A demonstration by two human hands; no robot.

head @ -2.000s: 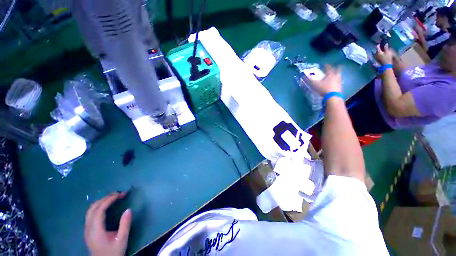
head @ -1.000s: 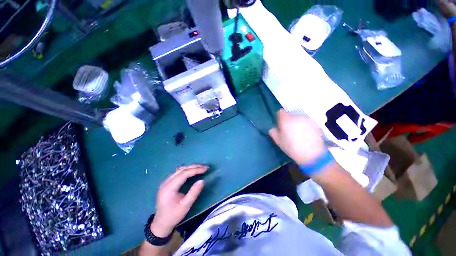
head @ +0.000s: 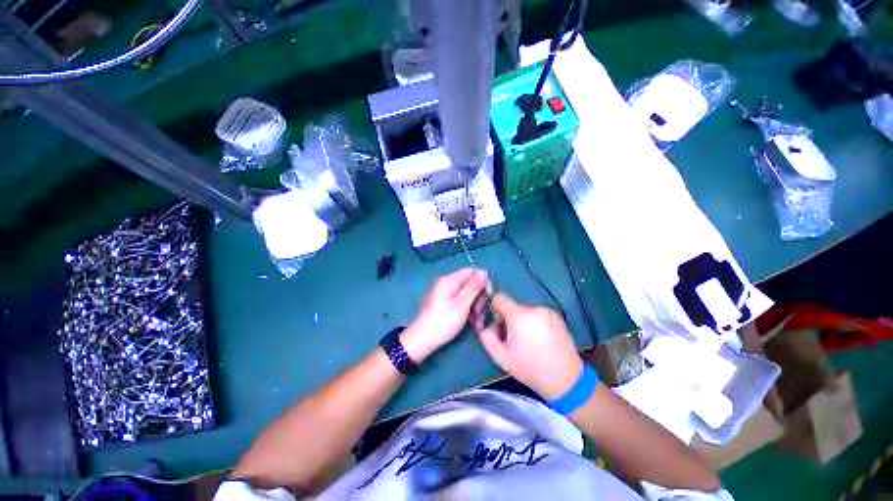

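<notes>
My left hand point(head: 448, 311) and my right hand point(head: 530, 342) meet in front of the screw feeder, fingertips close together. A small thin part point(head: 473, 262) sticks up from between the fingers toward the feeder; most of it is hidden, and I cannot tell what it is. The white-grey screw feeder point(head: 452, 221) stands just beyond my hands, its metal pickup block facing me. The grey electric screwdriver point(head: 464, 88) hangs large over the feeder. A small dark pile of screws point(head: 387, 265) lies on the green mat left of my hands.
A black tray point(head: 208, 323) of tangled cable assemblies is at left. Bagged white housings point(head: 294, 227) stand behind it, others point(head: 805, 161) at right. The green power supply point(head: 534, 127) adjoins the feeder. A white liner stack point(head: 627, 186) with a black frame point(head: 712, 292) runs along the right.
My right hand has come from the far right, past the liner stack, to meet my left hand. My left hand has moved up and right, its fingers now closed together. The view has shifted left.
</notes>
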